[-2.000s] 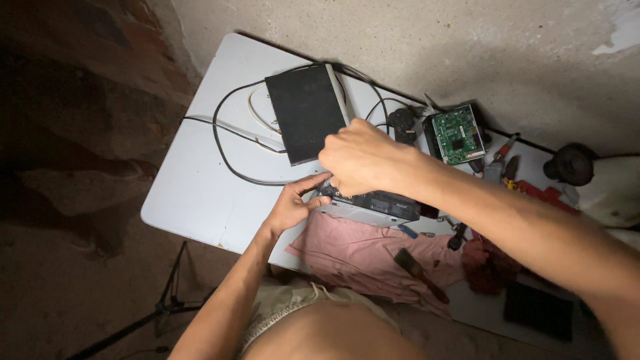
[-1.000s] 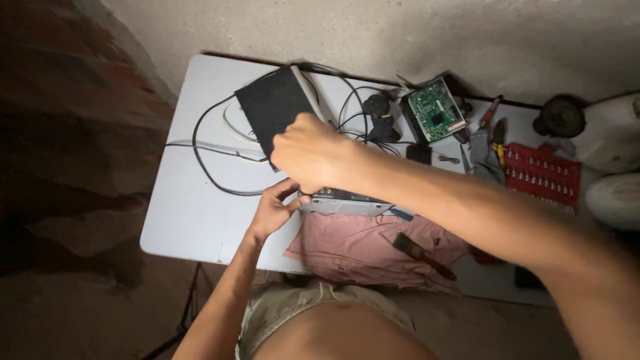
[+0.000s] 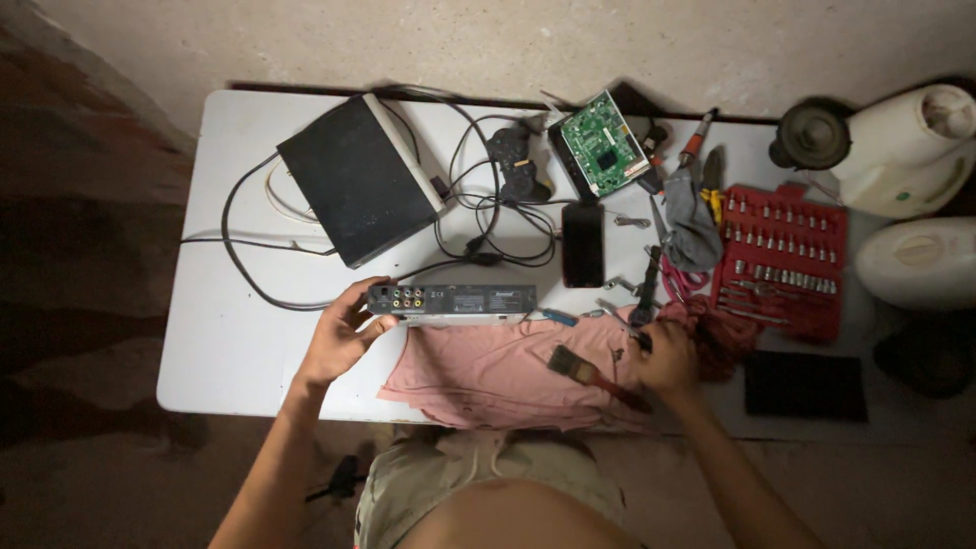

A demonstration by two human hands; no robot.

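My left hand (image 3: 345, 335) grips the left end of a slim black and silver disc player (image 3: 457, 300), whose rear face with coloured RCA jacks is turned up. The player rests at the top edge of a pink cloth (image 3: 473, 374). Over the cloth's right side, my right hand (image 3: 665, 358) has its fingers bent around the dark end of a tool, perhaps a screwdriver; the fingers partly hide it. A paintbrush with a red handle (image 3: 595, 376) lies just left of that hand. A small blue-handled tool (image 3: 559, 316) lies at the player's right end.
A larger black box (image 3: 358, 183) with cables stands behind. Beyond the player are a game controller (image 3: 521, 164), a smartphone (image 3: 582, 244) and a green circuit board (image 3: 605, 145). To the right are a red socket set (image 3: 785, 259), scissors with pink handles (image 3: 682, 278) and white appliance parts (image 3: 907, 152).
My right hand has left the player and moved right, to the tools at the cloth's right side. My left hand still holds the player's left end.
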